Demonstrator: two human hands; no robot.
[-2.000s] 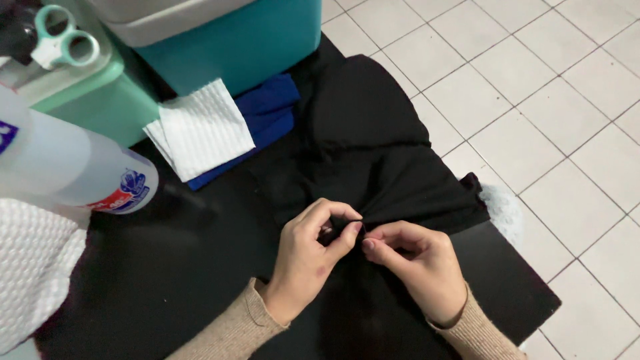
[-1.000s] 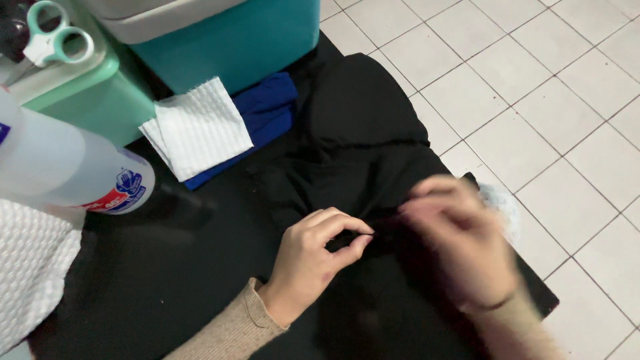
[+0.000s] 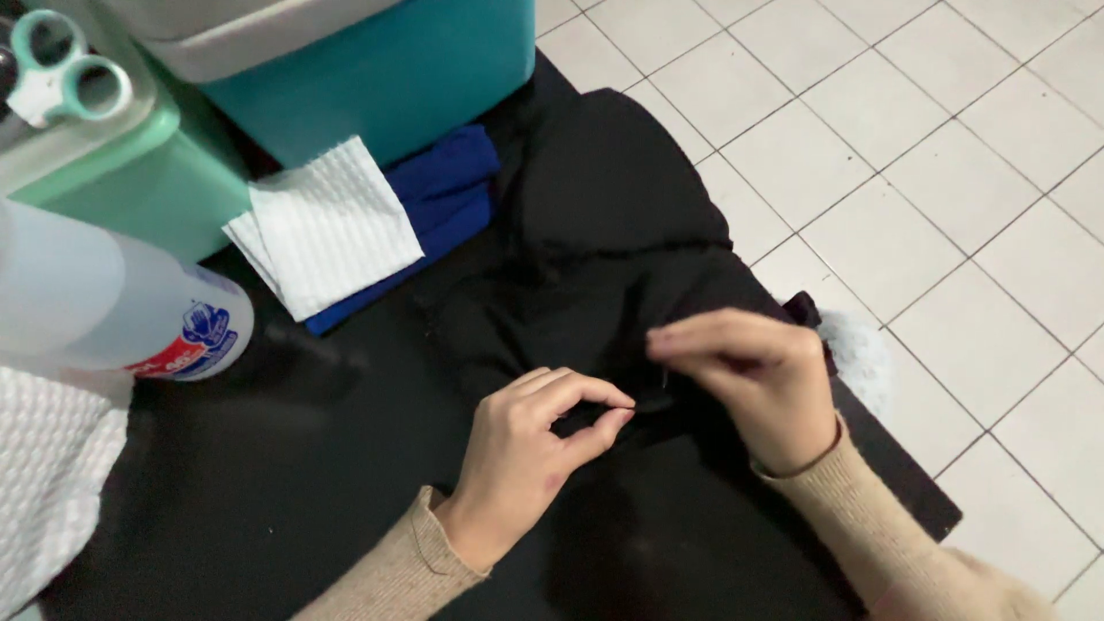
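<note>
A black fabric garment (image 3: 621, 181) lies bunched over a black tabletop (image 3: 259, 483). Between thumb and index finger, my left hand (image 3: 535, 440) pinches an edge of the black fabric. My right hand (image 3: 750, 371) is raised a little to the right of it, thumb and fingertips drawn together. A thin, light sliver that looks like a sewing needle (image 3: 665, 376) shows just under the right fingertips; whether a thread runs from it cannot be made out against the black cloth.
At the upper left stand a teal bin (image 3: 388, 78), a mint green container (image 3: 164, 190) with mint-handled scissors (image 3: 65, 78), and a clear plastic bottle (image 3: 103, 285). Folded white cloth (image 3: 336, 233) lies on blue fabric (image 3: 457, 181). White textured cloth (image 3: 52, 466) is at left; tiled floor (image 3: 871, 155) lies beyond.
Two seconds ago both hands met at the fabric. My right hand then moved away to the right and is now nearer the left one than a second ago. My left hand keeps its pinch.
</note>
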